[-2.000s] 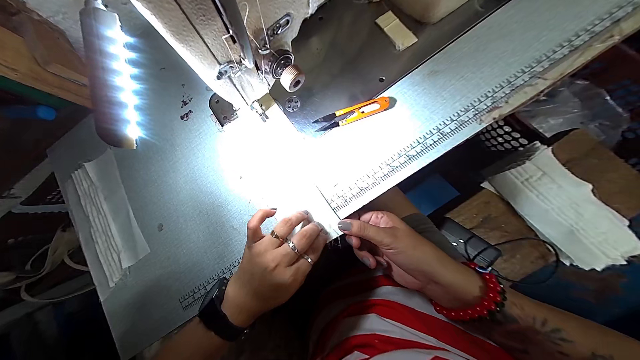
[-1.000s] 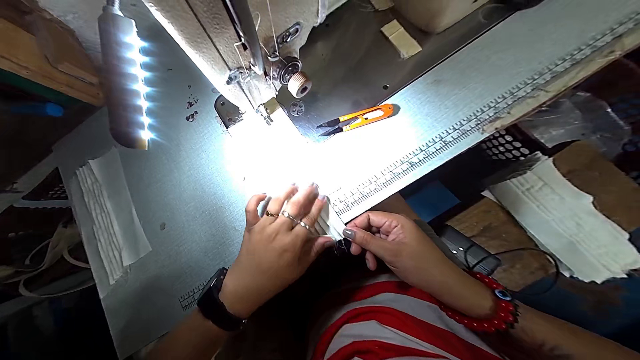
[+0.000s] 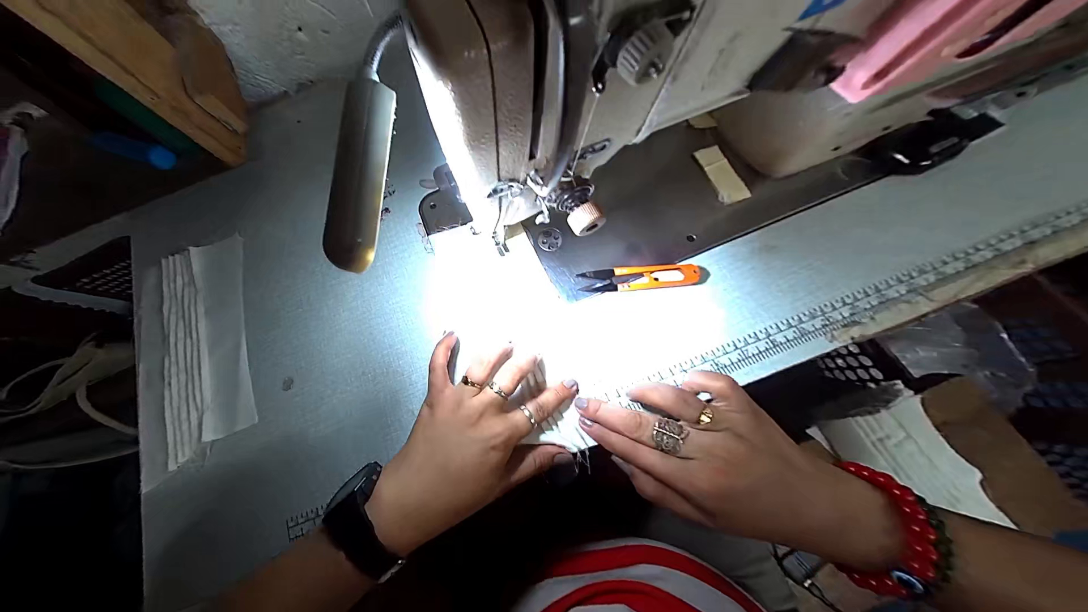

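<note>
White fabric with pleats (image 3: 557,421) lies at the table's front edge, its frayed end showing loose threads; its far part is washed out by the lamp's glare under the sewing machine's presser foot (image 3: 501,241). My left hand (image 3: 480,429) rests with spread fingers on the fabric, pressing it down. My right hand (image 3: 680,433) touches the fabric's right edge with its fingertips, close to the left fingers. Orange thread snips (image 3: 654,277) lie to the right of the glare, beyond my right hand.
An LED lamp (image 3: 360,174) hangs left of the machine head (image 3: 501,93). Pleated white fabric (image 3: 208,348) lies on the table's left side, and more white pieces (image 3: 914,450) sit below at the right. A printed ruler scale (image 3: 790,331) runs along the table's front edge.
My right hand has gone from pinching the fabric's corner to lying flatter, fingers extended at its edge. My left hand stays spread on the fabric. The view has shifted.
</note>
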